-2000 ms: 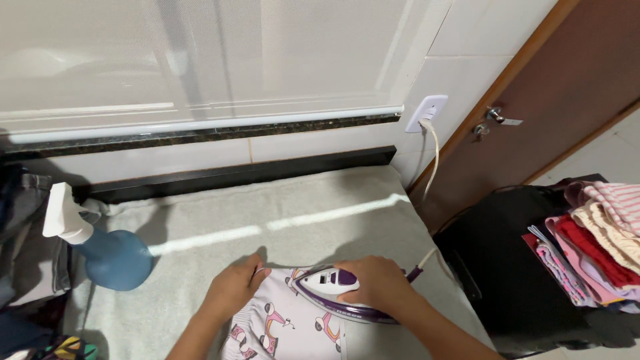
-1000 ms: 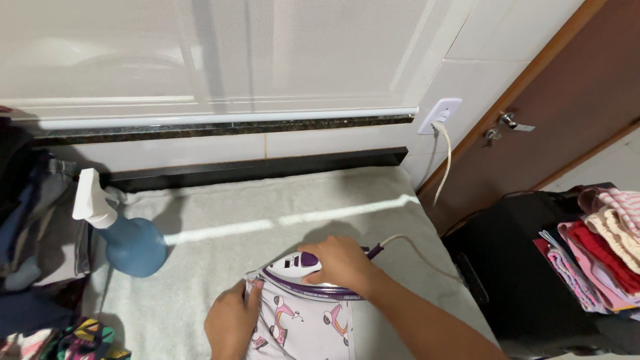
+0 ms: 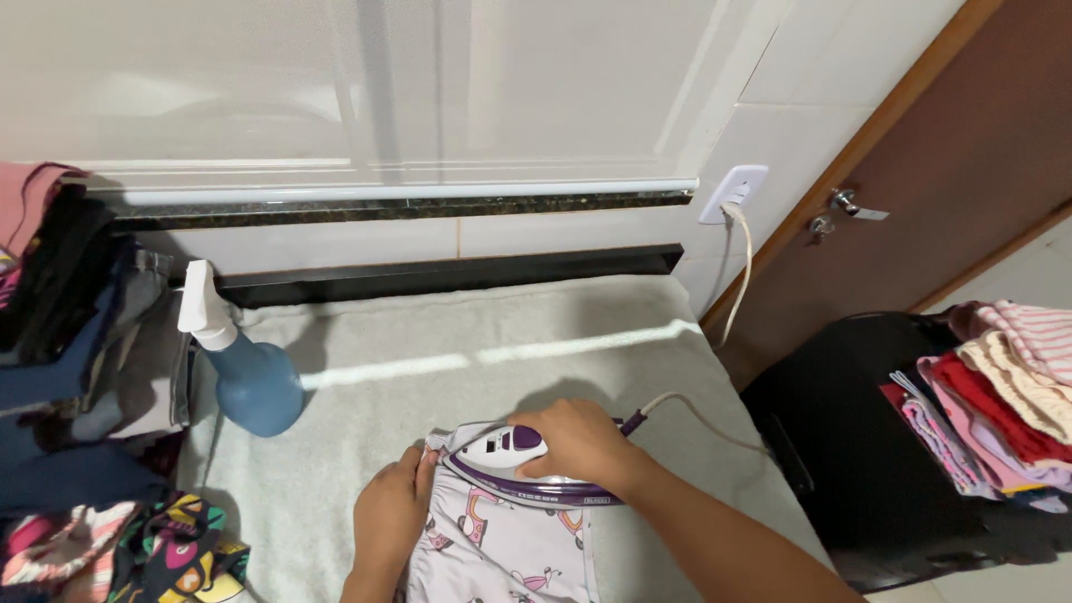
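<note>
A white and purple clothes iron (image 3: 494, 456) lies on a light garment printed with pink scooters (image 3: 502, 536), its tip at the garment's upper left corner. My right hand (image 3: 578, 444) is closed around the iron's handle. With its fingertips my left hand (image 3: 394, 507) pinches the garment's gathered edge, just left of the iron's tip. Beneath is a pale grey-green cloth (image 3: 402, 335) over the work surface. The iron's soleplate is hidden against the fabric.
A blue spray bottle (image 3: 260, 389) with a white trigger head stands at left, beside piled folded clothes (image 3: 50, 377). The iron's cord (image 3: 695, 410) trails off the right edge; a plug sits in a wall outlet (image 3: 734, 194). More folded clothes (image 3: 997, 402) rest on a black surface at right.
The iron's tip now lies close to my left fingertips, still at the garment's upper left corner. Both hands keep their hold. The view has shifted slightly, showing more of the left clothes pile.
</note>
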